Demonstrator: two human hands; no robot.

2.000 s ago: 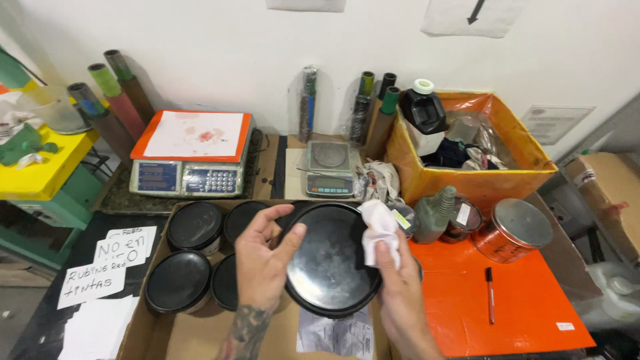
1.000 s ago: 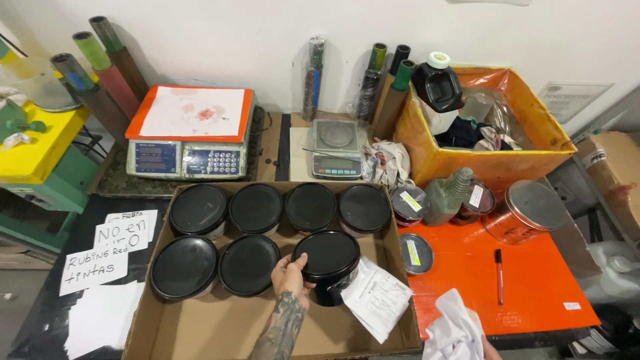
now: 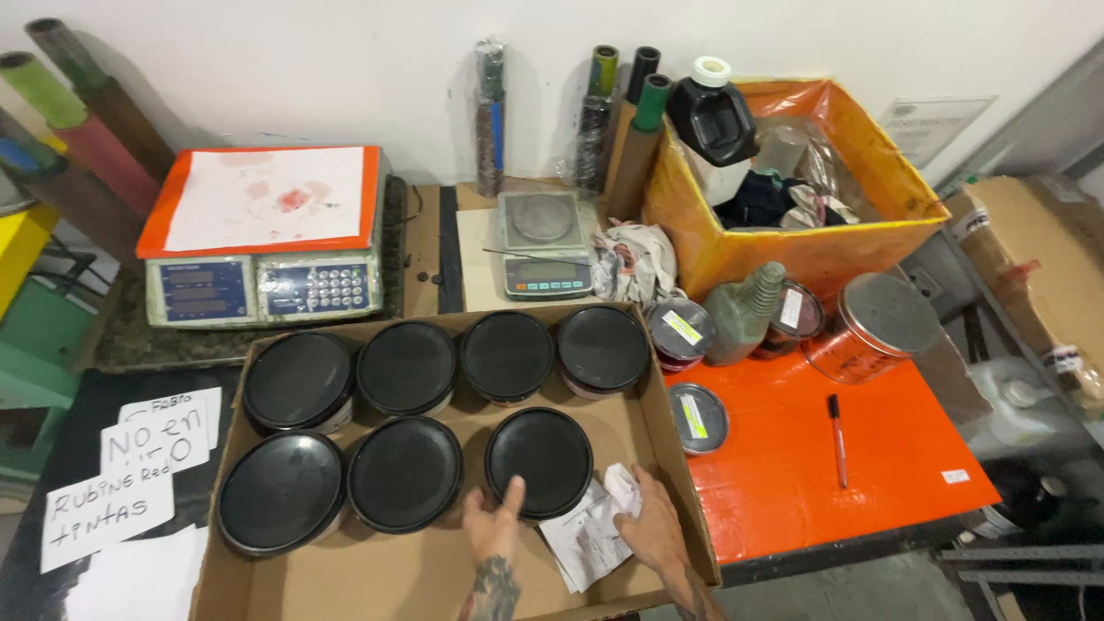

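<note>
Several round tubs with black lids [image 3: 298, 379] stand in a shallow cardboard tray [image 3: 285, 586], in a back row and a front row. My left hand [image 3: 493, 528] rests against the rightmost front tub [image 3: 539, 461], its thumb on the near edge of the lid. A crumpled white cloth or paper [image 3: 623, 490] is held in my right hand [image 3: 651, 526], low at the tray's right side. Printed papers [image 3: 586, 542] lie under and beside it, next to that tub.
Behind the tray stand a large scale [image 3: 263, 285] and a small scale [image 3: 545, 250]. An orange-yellow box [image 3: 793, 250] holds a black jug and rags. To the right are tins [image 3: 884, 328], a ribbed-neck bottle [image 3: 746, 315] and a marker [image 3: 837, 442] on an orange sheet. Handwritten papers [image 3: 108, 517] lie left.
The tub held up in both hands two seconds ago is down in the tray's front row. My right hand has moved left into the tray with the white cloth or paper.
</note>
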